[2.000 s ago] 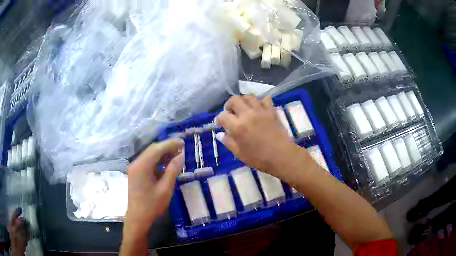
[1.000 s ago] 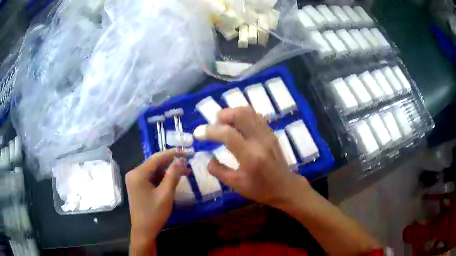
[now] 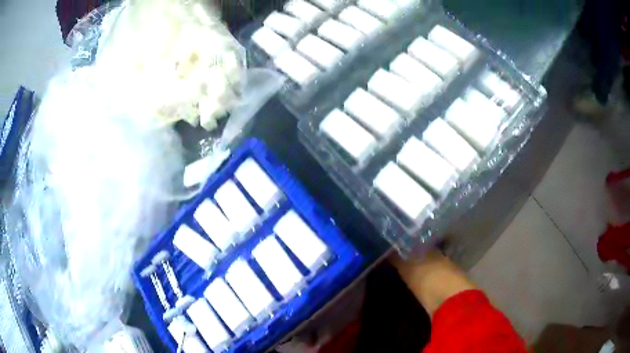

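A blue tray (image 3: 333, 256) holds two rows of white block units (image 3: 300, 238). Two thin rod frames (image 3: 166, 284) lie at its left end. At the tray's lower left corner, a white piece with a thin rod (image 3: 184, 332) is partly cut off by the picture's edge. My right hand (image 3: 425, 267) is at the near corner of a clear blister tray (image 3: 395, 238). Its fingers are blurred and hidden at the tray's edge, so its grip cannot be told. My left hand is not in view.
The clear blister tray holds rows of white blocks, with one tilted piece at its right end. A cloudy poly bag (image 3: 83, 207) lies left of the blue tray. Cream blocks (image 3: 200, 83) lie in an open bag behind it. Tiled floor (image 3: 532, 227) shows at right.
The view has swung right, bringing the blister tray to the middle. My right hand has left the blue tray for the blister tray's near corner. My left hand has gone out of view.
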